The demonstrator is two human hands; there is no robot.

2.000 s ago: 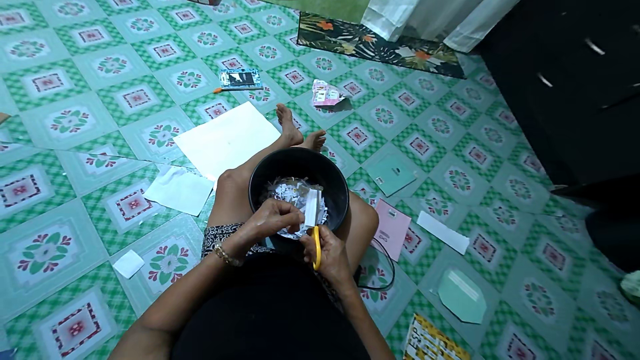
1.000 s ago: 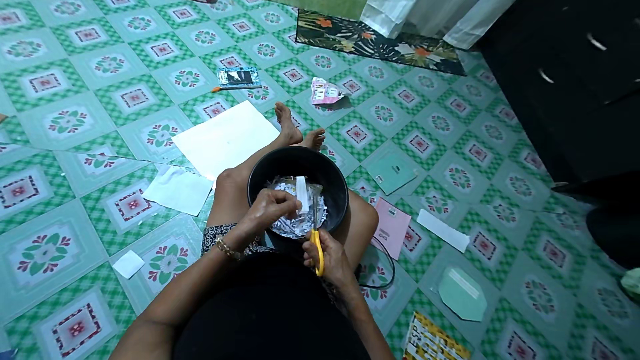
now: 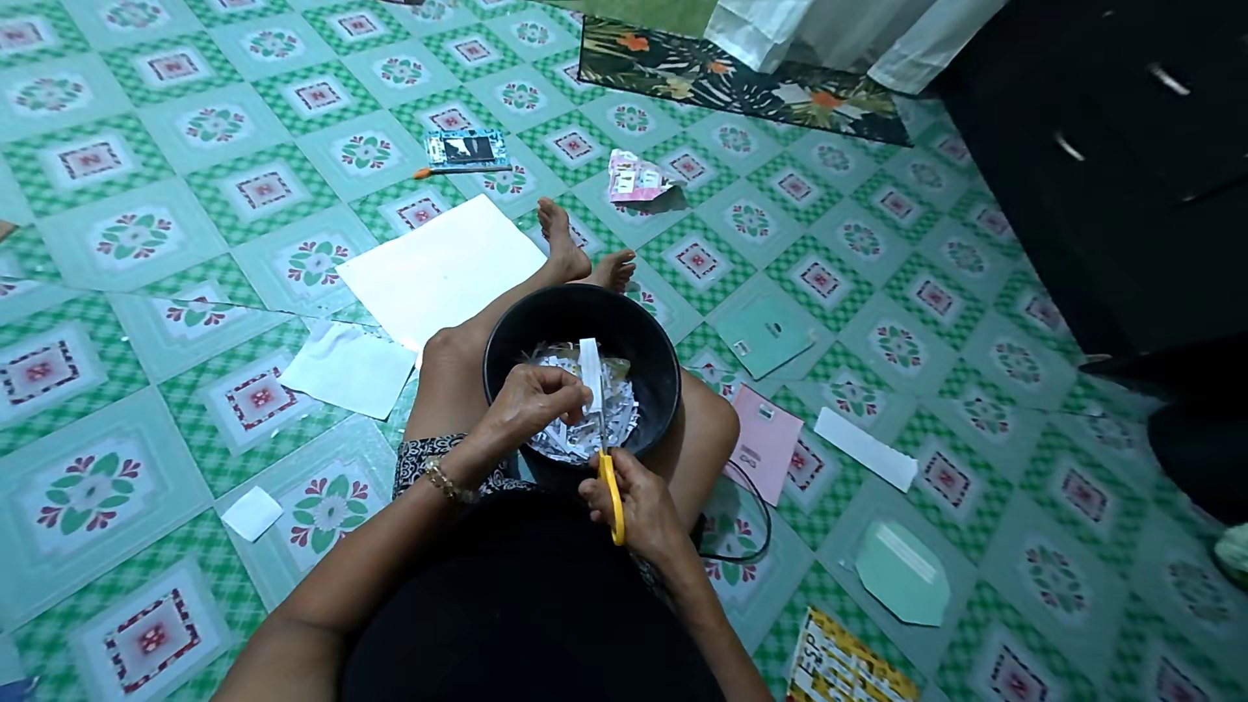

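A black round bucket (image 3: 658, 390) stands between my legs, with shredded white paper (image 3: 565, 439) inside. Over it my left hand (image 3: 541, 400) pinches a narrow white paper strip (image 3: 591, 361) that points up and away from me. My right hand (image 3: 634, 497) holds yellow-handled scissors (image 3: 611, 487) at the bucket's near rim. The scissor blades point away from me and lie alongside the strip; whether they touch it I cannot tell.
Around me on the patterned floor lie a large white sheet (image 3: 439, 268), a smaller white paper (image 3: 351, 370), a pink card (image 3: 765, 444), green cards (image 3: 763, 334) and a white strip (image 3: 865, 448). A black cabinet (image 3: 1121, 175) stands at right.
The paper strip in my left hand has changed its tilt over the bucket. The scissors stay in my right hand, their handles now more upright in the view.
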